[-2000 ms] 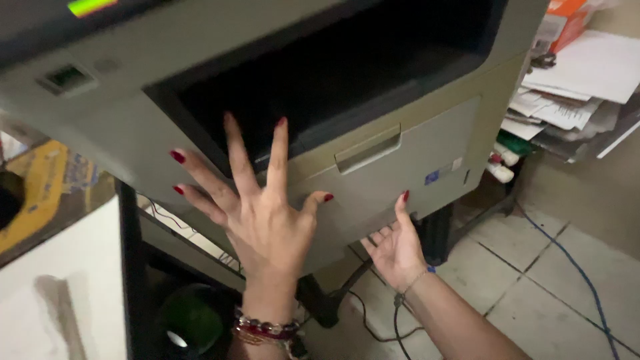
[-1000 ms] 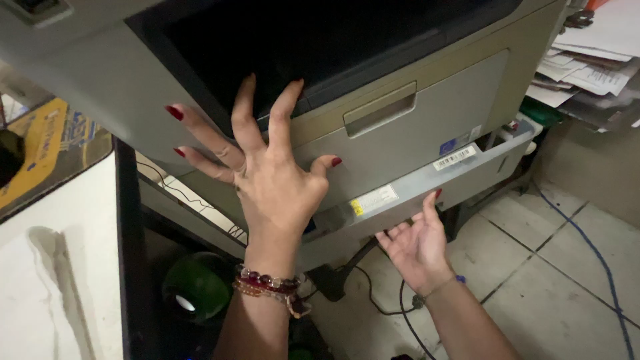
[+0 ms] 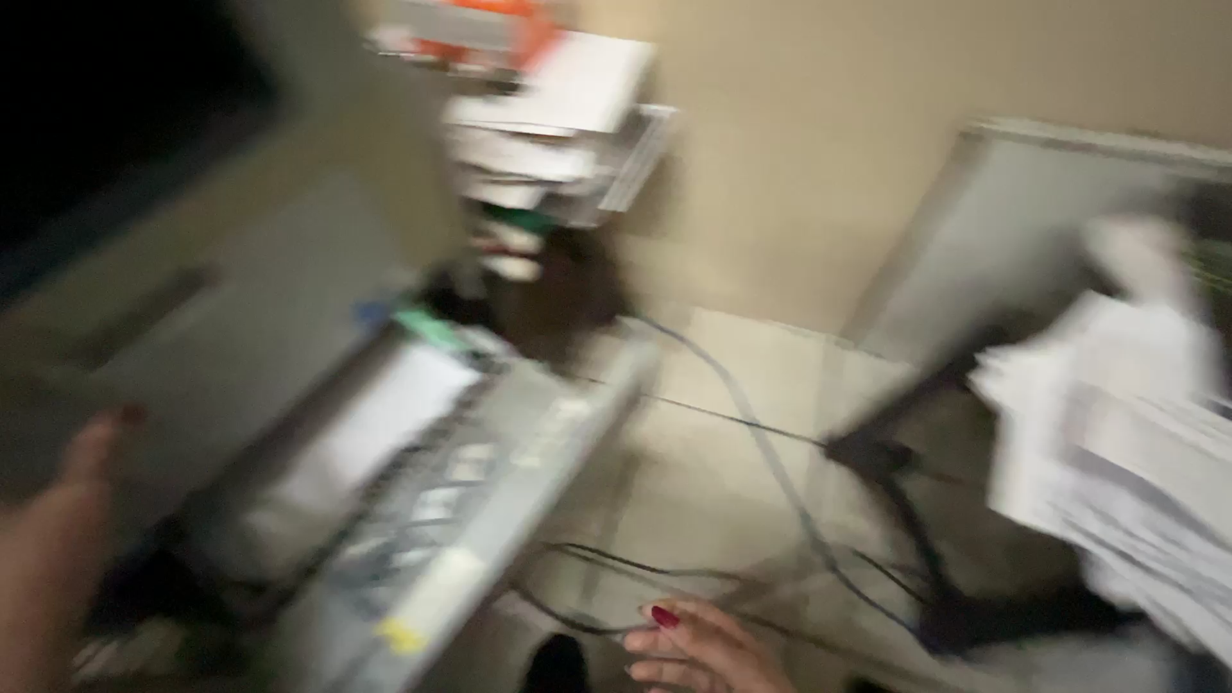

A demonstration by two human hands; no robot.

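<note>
Blur softens the whole view. The printer (image 3: 279, 221) fills the left side, and its paper tray (image 3: 500, 491) is pulled out with white paper (image 3: 395, 409) inside. At the left edge, my left hand (image 3: 72, 510) is partly in view in front of the printer's front panel, thumb up; whether it touches the panel is unclear. My right hand (image 3: 707, 645) is at the bottom centre, just right of the tray's outer edge, apart from it, with fingers spread and nothing in them.
Stacked papers (image 3: 549, 125) stand against the wall behind the printer. Cables (image 3: 770, 462) cross the tiled floor (image 3: 674, 491). On the right are a dark metal frame (image 3: 895, 462), a pile of papers (image 3: 1126, 462) and a pale panel leaning on the wall. A dark shoe (image 3: 558, 664) shows at the bottom.
The paper tray is pulled out much farther than before, showing the paper inside. My right hand has come away from the tray's edge. The view has swung to the right.
</note>
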